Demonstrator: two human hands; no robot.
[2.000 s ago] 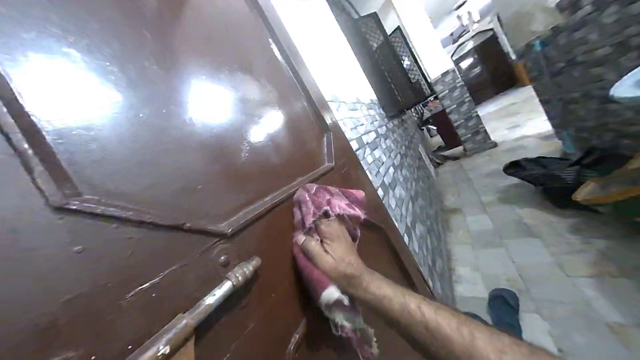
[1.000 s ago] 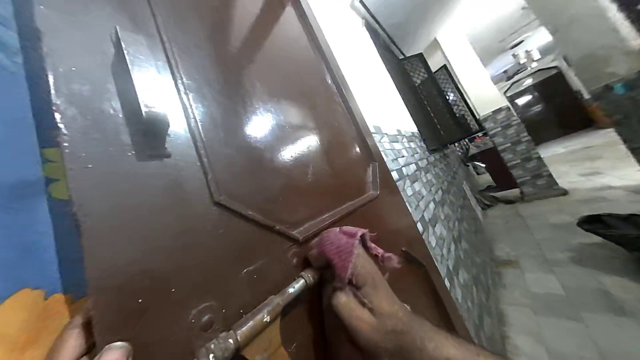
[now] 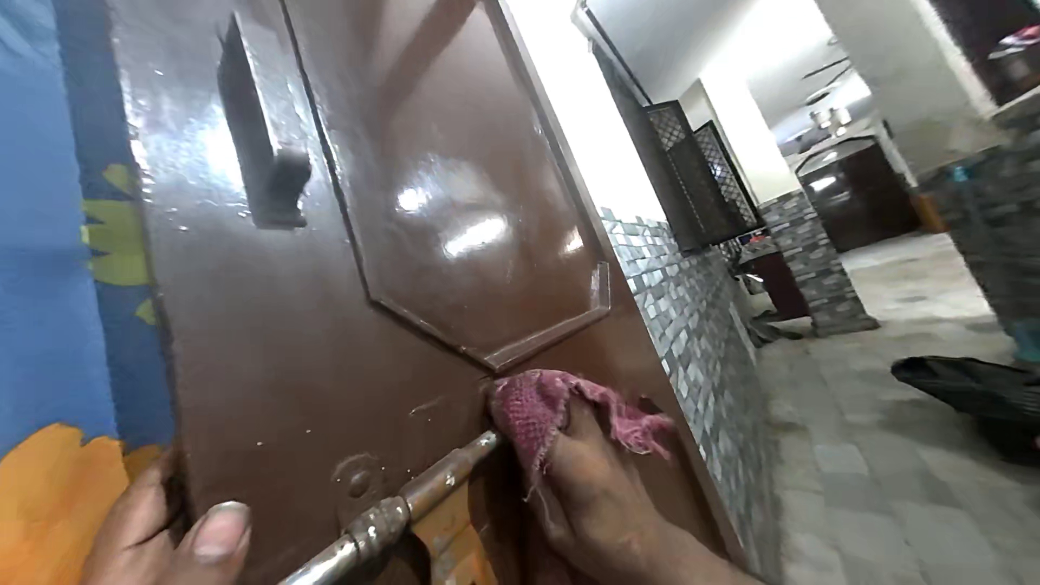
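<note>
My right hand [image 3: 597, 475] grips a frayed pink cloth [image 3: 532, 410] and presses it on the glossy brown door [image 3: 268, 349], just under the pointed lower end of its raised panel moulding. The cloth meets the upper end of a worn metal rod [image 3: 443, 479], which runs down to the lower left over an orange piece [image 3: 455, 536]. At the lower left, my left hand [image 3: 171, 528] is at the door's edge, thumb on the near side; its other fingers are largely hidden. A dark door handle [image 3: 264, 154] stands out from the upper left of the door.
Blue fabric with orange and green shapes [image 3: 49, 244] hangs left of the door. To the right are a grey mosaic-tiled wall [image 3: 691, 341], dark mesh shutters [image 3: 691, 171] and a tiled floor [image 3: 861, 471]. A black object [image 3: 975, 398] lies on the floor at the far right.
My right hand has moved with the cloth to the rod's upper end. My left hand, out of view two seconds ago, now shows at the door's edge. The view has shifted left.
</note>
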